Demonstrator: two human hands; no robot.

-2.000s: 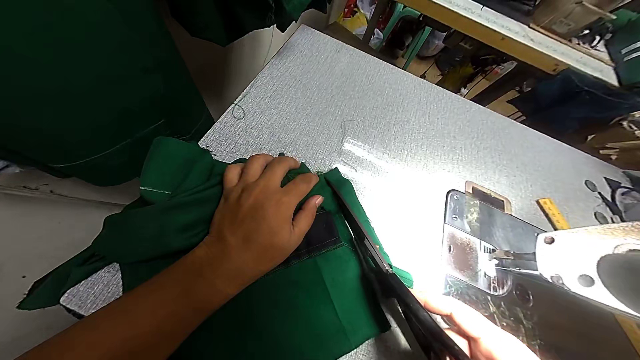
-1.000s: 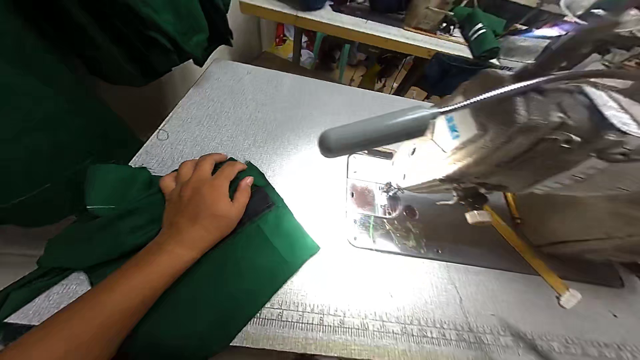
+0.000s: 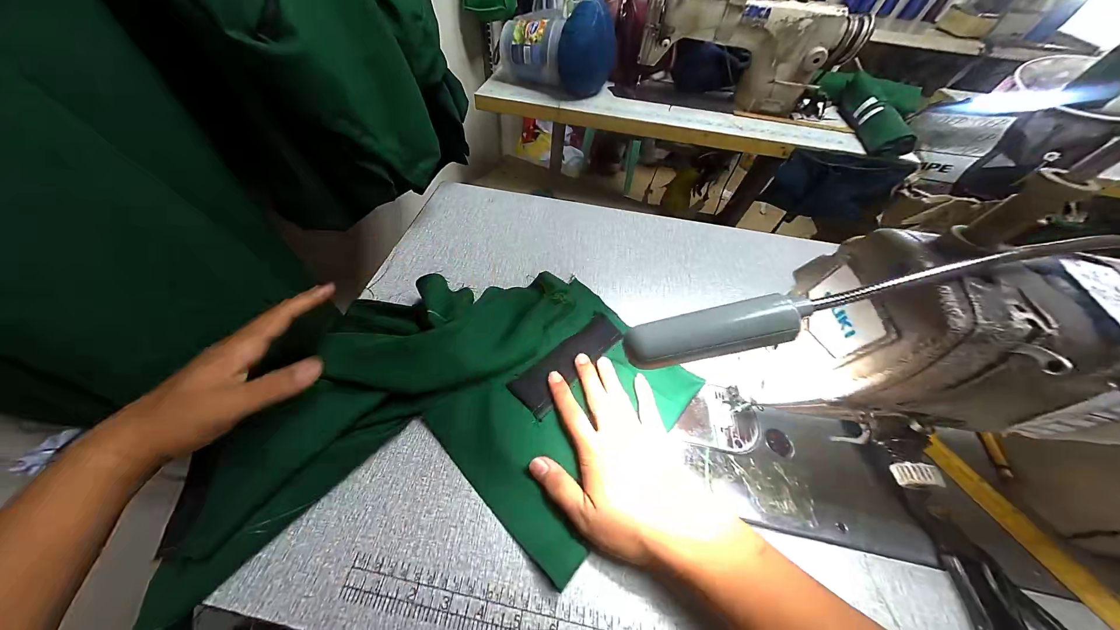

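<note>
Green fabric (image 3: 499, 464) lies bunched and partly flat across the sewing table, its left part hanging over the table's left edge. A black fabric strip (image 3: 564, 363) sits on it. My right hand (image 3: 617, 464) rests flat on the fabric, fingertips at the strip, brightly lit. My left hand (image 3: 223, 381) is at the bunched left part, thumb and fingers apart, nothing gripped. A sewing machine (image 3: 945, 350) stands to the right, its metal bed plate (image 3: 787, 481) close to the fabric's right corner. Black-handled scissors (image 3: 989, 577) seem to lie at the lower right, partly cut off.
A grey lamp (image 3: 717, 331) on a flexible neck reaches over the table near my right hand. Printed ruler marks (image 3: 455, 604) run along the near edge. Large green cloth (image 3: 131, 219) hangs at the left. Behind stands another table (image 3: 630, 122) with a second sewing machine (image 3: 779, 52).
My left hand has lifted off the fabric and moved left. My right hand, on the scissors two seconds ago, now lies flat on the fabric. The view has shifted.
</note>
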